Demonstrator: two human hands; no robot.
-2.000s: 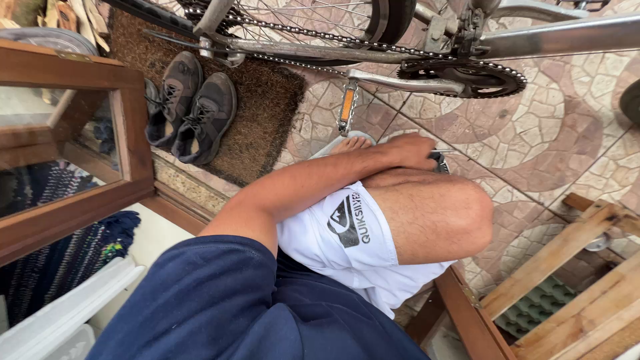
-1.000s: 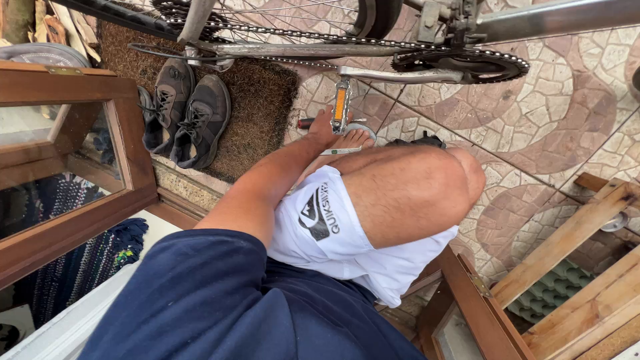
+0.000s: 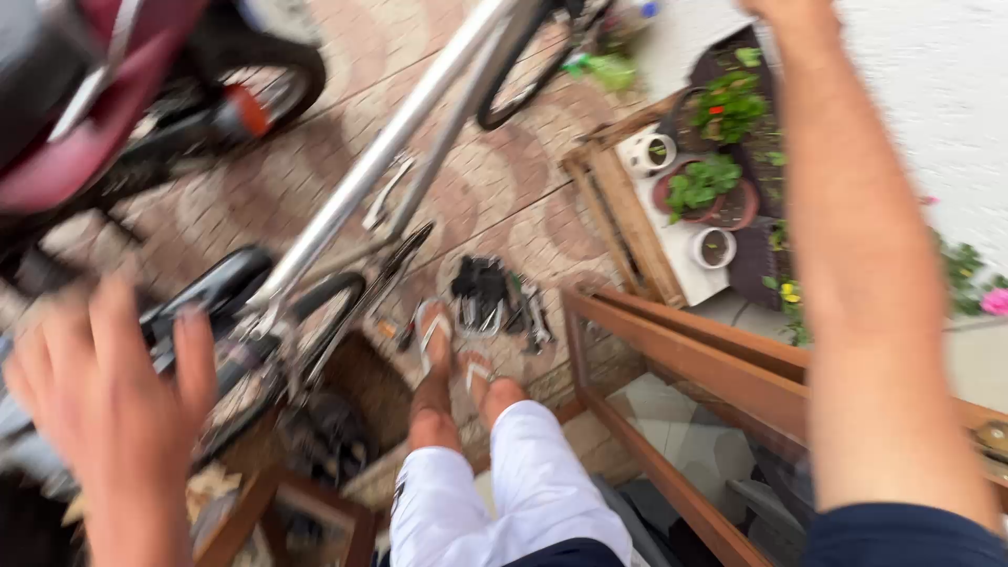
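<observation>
My left hand (image 3: 118, 378), blurred, is raised at the lower left with its fingers apart and nothing visible in it. Beyond its fingers lies the black saddle (image 3: 213, 287) of a bicycle; whether they touch I cannot tell. The silver bicycle frame (image 3: 378, 157) slants up across the view. My right arm reaches to the top edge, where only the base of my right hand (image 3: 795, 6) shows; its fingers are cut off, beside a white wall. Several metal tools (image 3: 535, 315) and a black tool holder (image 3: 480, 291) lie on the paving beyond my feet in flip-flops.
A red motorcycle (image 3: 87, 150) stands at the upper left. Potted plants (image 3: 701, 189) sit on a wooden stand (image 3: 622, 213) at the right. An open glazed wooden door (image 3: 693, 378) is at my lower right, another wooden frame (image 3: 276, 488) at lower left. Dark shoes (image 3: 331, 433) lie on a brown mat.
The view has swung widely and I now stand upright. One hand was low by the bicycle pedal; both arms are now raised and spread apart.
</observation>
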